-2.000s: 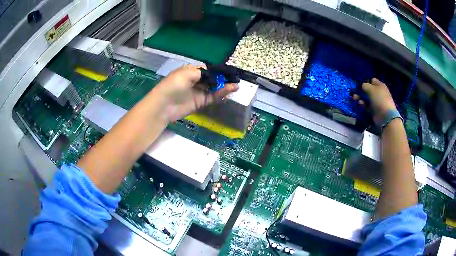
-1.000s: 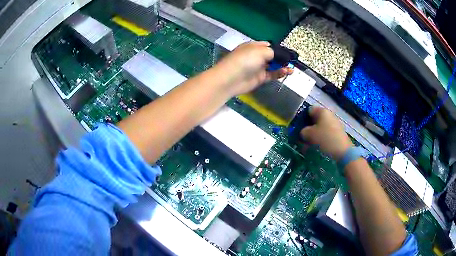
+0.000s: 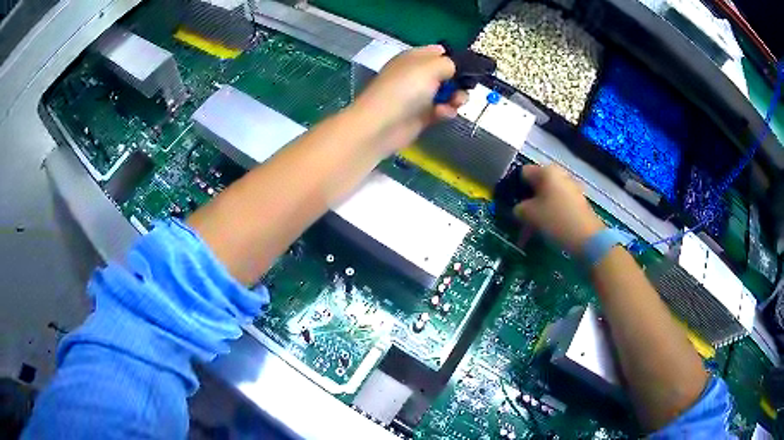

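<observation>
My left hand (image 3: 417,90), with black finger covers, is closed on blue components (image 3: 444,91) above the finned heatsink (image 3: 494,125). A single blue component (image 3: 493,98) with thin leads shows just beyond its fingertips. My right hand (image 3: 550,202), with black finger covers and a light blue wrist strap (image 3: 600,246), is low over the circuit board (image 3: 378,296), right of the yellow strip (image 3: 443,174). A small bright blue piece shows at its fingertips, which hide most of it. Another blue piece (image 3: 473,208) sits on the board beside it.
A bin of cream components (image 3: 542,60), a bin of blue components (image 3: 632,129) and a narrower dark blue-purple bin (image 3: 705,198) are behind the rail. A long heatsink (image 3: 404,225) crosses the board. More boards with heatsinks lie left and right. A blue cord hangs at right.
My right hand has come from the blue bin down to the board beside the finned heatsink. My left hand remains above that heatsink, closed on blue components. The camera view has shifted.
</observation>
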